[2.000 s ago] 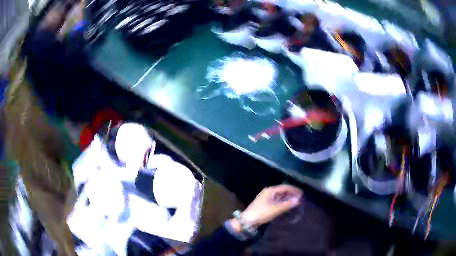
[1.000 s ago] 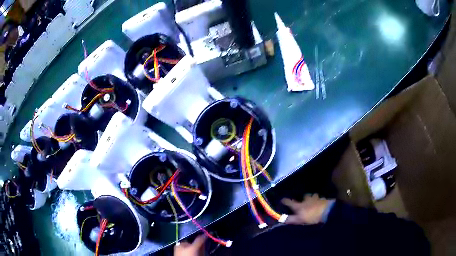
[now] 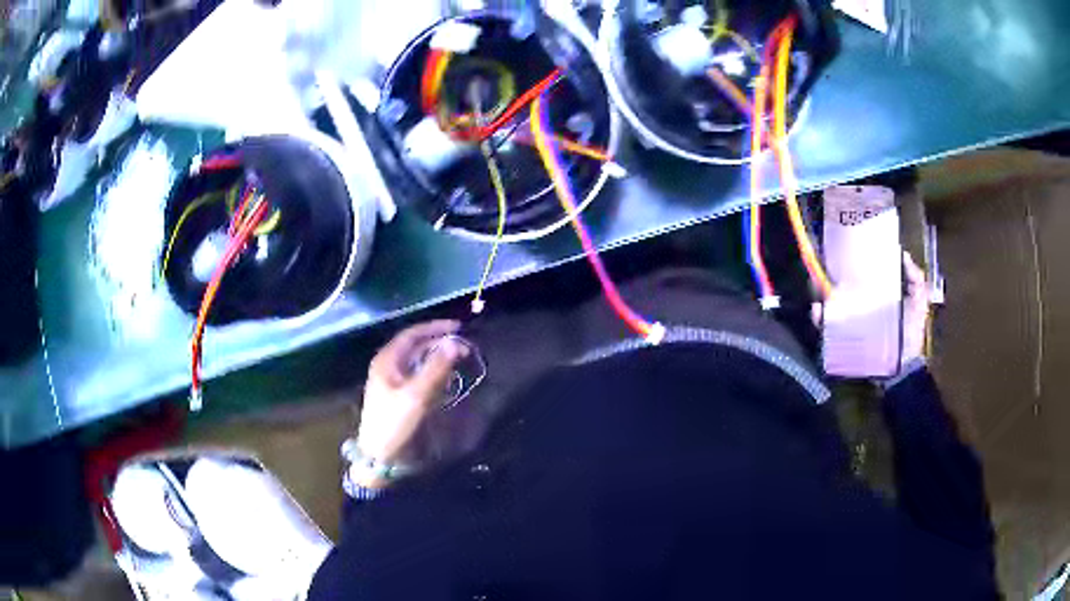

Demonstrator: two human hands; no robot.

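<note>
My right hand (image 3: 914, 299) holds a phone (image 3: 862, 317), its lit screen facing up, to the right of my body. My left hand (image 3: 417, 382) is below the bench edge with curled fingers; a thin pale loop (image 3: 469, 382) shows at its fingertips, and whether they grip it is unclear. Camera housings stand open end up on the bench: one at left (image 3: 317, 235), one in the middle (image 3: 411, 176), one at right (image 3: 657, 117). Coloured wire harnesses (image 3: 581, 223) hang from them over the bench edge, with small white plugs (image 3: 656, 333) at their ends.
The green bench (image 3: 117, 387) crosses the upper view. A pale tangled pile (image 3: 131, 229) lies left of the housings. White camera units (image 3: 235, 511) lie at lower left, beside something red (image 3: 123, 452). A brown cardboard surface (image 3: 997, 270) is at right.
The view has shifted, bringing the housings higher in the picture. The right hand, near the hanging wires before, now holds a phone. The left hand shows more fully, below the bench edge.
</note>
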